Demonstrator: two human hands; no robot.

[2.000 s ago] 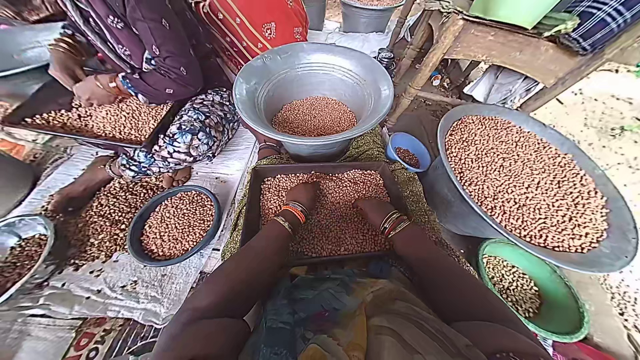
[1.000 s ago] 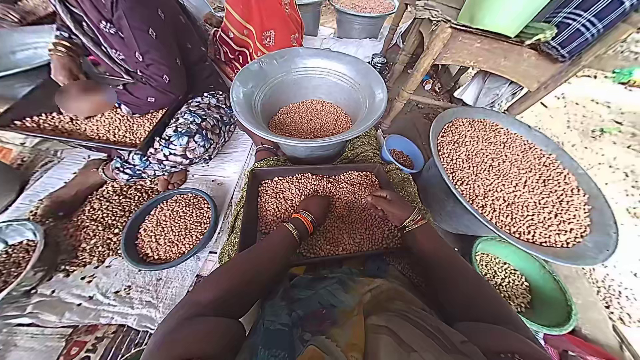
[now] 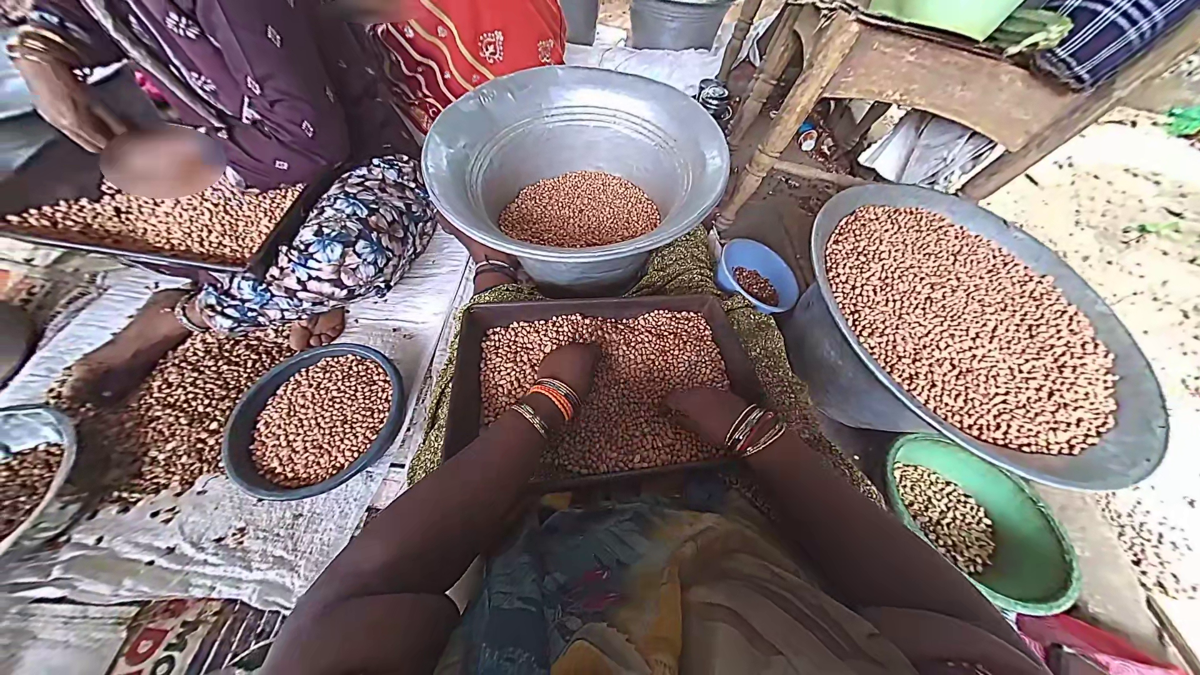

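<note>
A dark rectangular tray [image 3: 458, 398] full of reddish-brown shelled peanuts [image 3: 647, 337] lies in front of my lap. My left hand [image 3: 570, 367] rests in the peanuts left of the tray's middle, its fingertips hidden. My right hand [image 3: 701, 411] is in the peanuts near the tray's right side, its fingers also sunk from sight. Whether either hand grasps peanuts cannot be seen. Bangles circle both wrists. Just beyond the tray stands a wide aluminium basin [image 3: 459, 169], partly filled with peanuts.
To the right are a large metal basin of peanuts [image 3: 1148, 412], a green plastic bowl [image 3: 1041, 544] and a small blue bowl [image 3: 783, 272]. A grey bowl of peanuts [image 3: 234, 422] sits left. Another person [image 3: 272, 112] works over a tray. A wooden chair [image 3: 956, 84] stands behind.
Since a second ago, my right hand has moved down within the tray, nearer to me. Both hands stay among the peanuts.
</note>
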